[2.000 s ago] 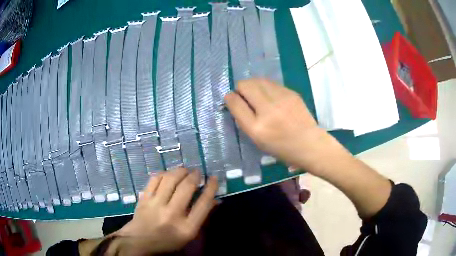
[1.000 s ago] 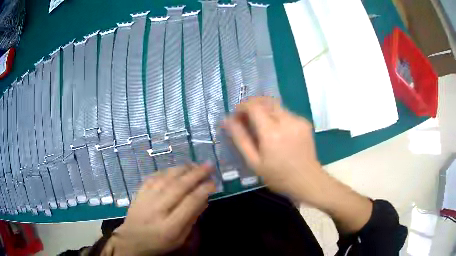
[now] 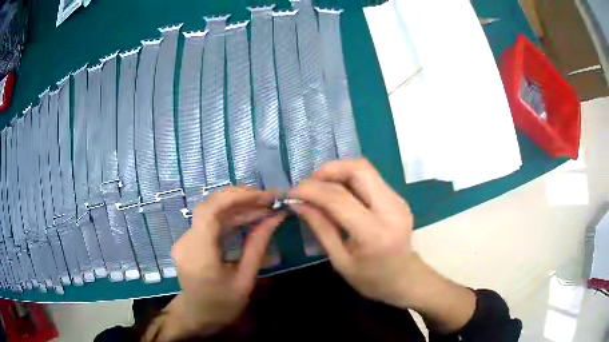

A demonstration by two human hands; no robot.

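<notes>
Long silver mesh straps [image 3: 200,113] lie side by side on the green bench. My left hand [image 3: 224,244] and my right hand [image 3: 360,234] meet at the near end of one mesh strap [image 3: 270,167], which is lifted and bent up there. Both hands' fingertips pinch a small shiny metal piece [image 3: 286,202] at that end; its exact shape is blurred and partly hidden by the fingers. Slotted metal loops [image 3: 168,194] lie across several straps left of my hands. Pale end tabs [image 3: 152,276] show at the straps' near ends.
White sheets [image 3: 447,100] lie right of the straps. A red tray [image 3: 542,100] with small grey parts sits at the bench's right edge. Another red container [image 3: 27,320] is below the bench at lower left. Brown cardboard [image 3: 561,40] stands at upper right.
My right hand has moved down and left to meet my left hand. The strap's near end between them is now raised. The view has shifted slightly.
</notes>
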